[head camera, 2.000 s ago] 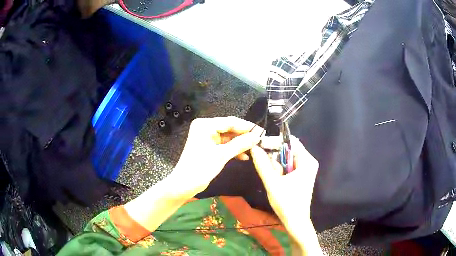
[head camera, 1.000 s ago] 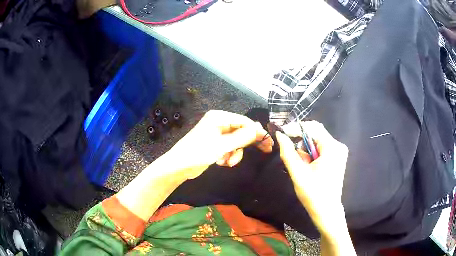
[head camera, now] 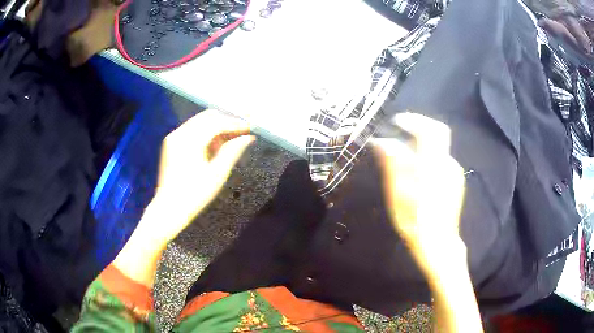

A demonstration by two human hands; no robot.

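The dark jacket point(head camera: 352, 253) lies over the lap and table edge, with black-and-white plaid lining point(head camera: 332, 130) folded out along its edge. A round button point(head camera: 340, 231) shows on its front. My left hand point(head camera: 195, 162) is raised off the cloth at the left, thumb and forefinger close together; a needle or thread there cannot be made out. My right hand point(head camera: 423, 175) is over the jacket, its fingers blurred and overexposed. A faint dark streak shows at its fingertips; whether it is the snips is unclear.
A dark tray with a red-pink rim point(head camera: 163, 67) holds many buttons on the white tabletop point(head camera: 286, 58), with more buttons beside it. A blue crate point(head camera: 124, 169) and dark garments point(head camera: 45, 162) are at the left. Speckled floor point(head camera: 254, 188) shows below.
My hands have moved apart and up, the left away from the jacket edge. The view has shifted, showing more of the tray. The snips seen earlier in my right hand are no longer clear.
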